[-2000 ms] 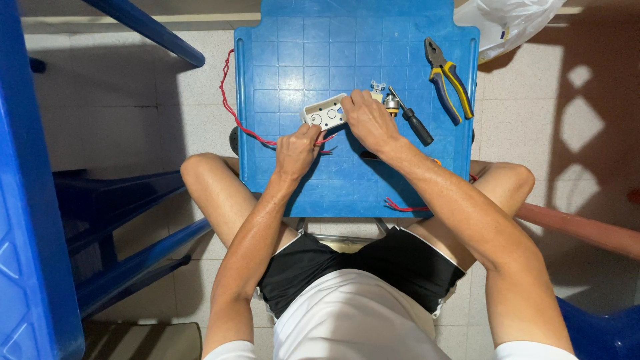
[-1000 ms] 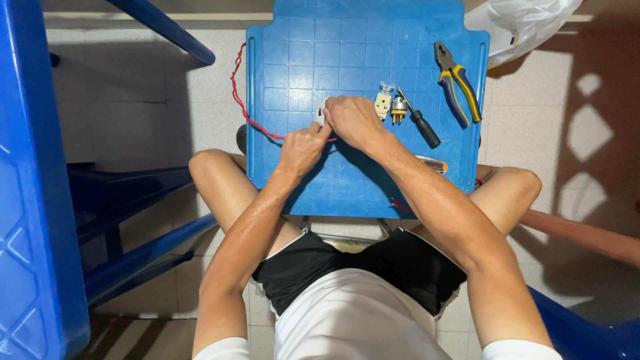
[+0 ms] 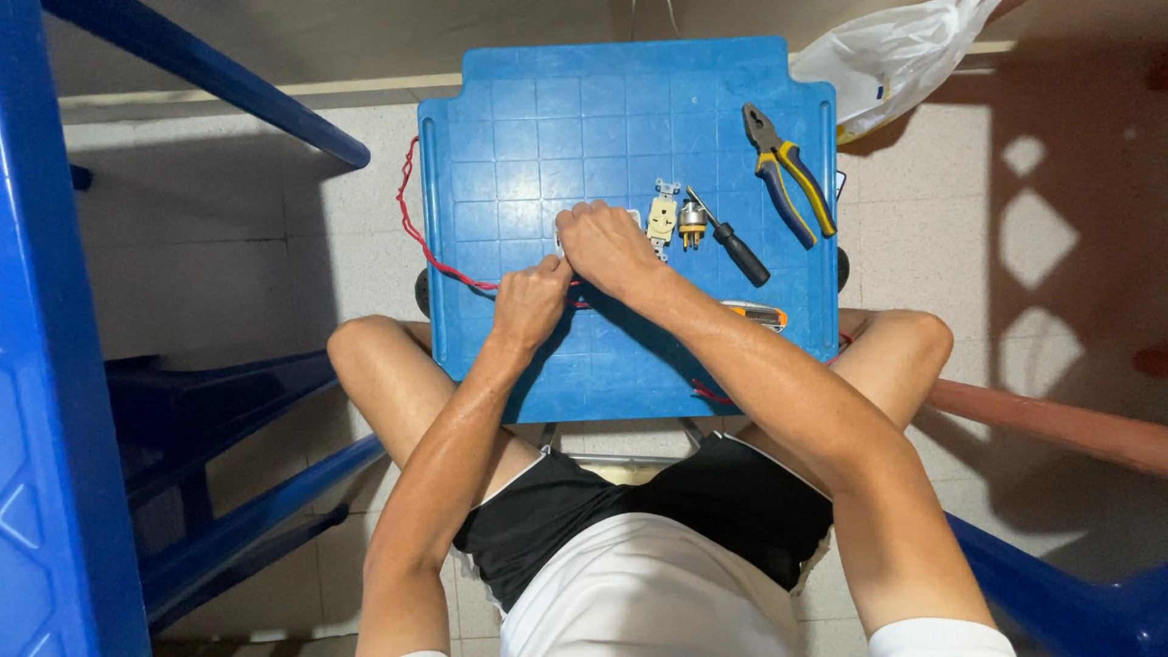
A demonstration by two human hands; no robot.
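Both hands meet near the middle of a blue plastic table (image 3: 511, 365). My right hand (image 3: 607, 246) is curled over a white electrical box (image 3: 559, 245), most of which it hides. My left hand (image 3: 534, 301) touches the box's lower left side, beside the twisted red wire (image 3: 438, 263); whether its fingers grip wire or box is hidden. Right of my right hand lie a cream electrical receptacle (image 3: 662, 219), a metal plug with brass prongs (image 3: 692, 226) and a black-handled screwdriver (image 3: 741, 255). Combination pliers (image 3: 787, 173) with blue and yellow handles lie farther right.
An orange and grey utility knife (image 3: 762, 317) lies beside my right forearm. More red wire (image 3: 710, 392) shows at the near edge. A white plastic bag (image 3: 890, 64) is beyond the far right corner. Blue plastic furniture (image 3: 55, 365) stands at the left.
Two seconds ago the white box's open face showed between my hands; now they cover most of it. My right hand has moved off the receptacle and plug, which now show fully.
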